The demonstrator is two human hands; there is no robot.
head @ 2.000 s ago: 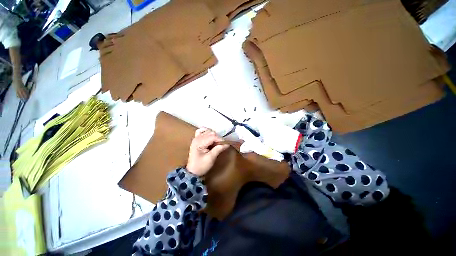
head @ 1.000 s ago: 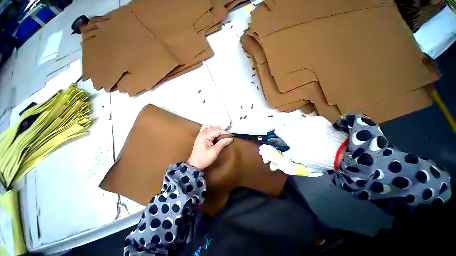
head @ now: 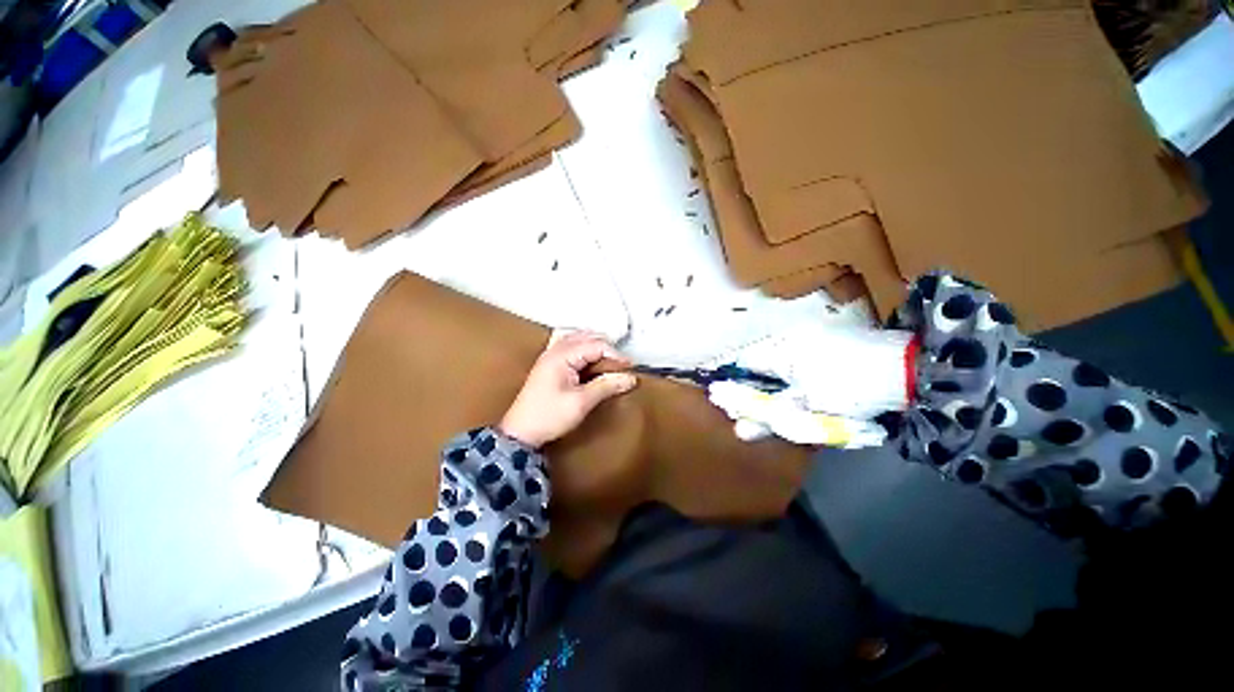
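Observation:
A brown cut panel (head: pixel 406 392) lies over the table's front edge and partly over my dark apron. My left hand (head: pixel 568 389) is bare and pinches the panel's far edge between thumb and fingers. My right hand (head: pixel 812 392), in a white glove with a red cuff, holds dark scissors (head: pixel 683 373). The blades look closed and point left along the panel's edge, their tip close to my left fingertips. The handles are mostly hidden in the glove. Whether the blades touch the panel is hard to tell.
A large brown panel stack (head: pixel 947 149) lies at the right, and a second stack (head: pixel 393 115) at the upper left. A yellow strip bundle (head: pixel 149 325) is fanned at the left. Small dark clippings (head: pixel 663 298) dot the white table (head: pixel 460 264). A dark round object (head: pixel 211 47) is beyond.
The scissors have swung from pointing up and left, away from the panel, to lying along its edge by my left fingers. My left hand keeps its pinch.

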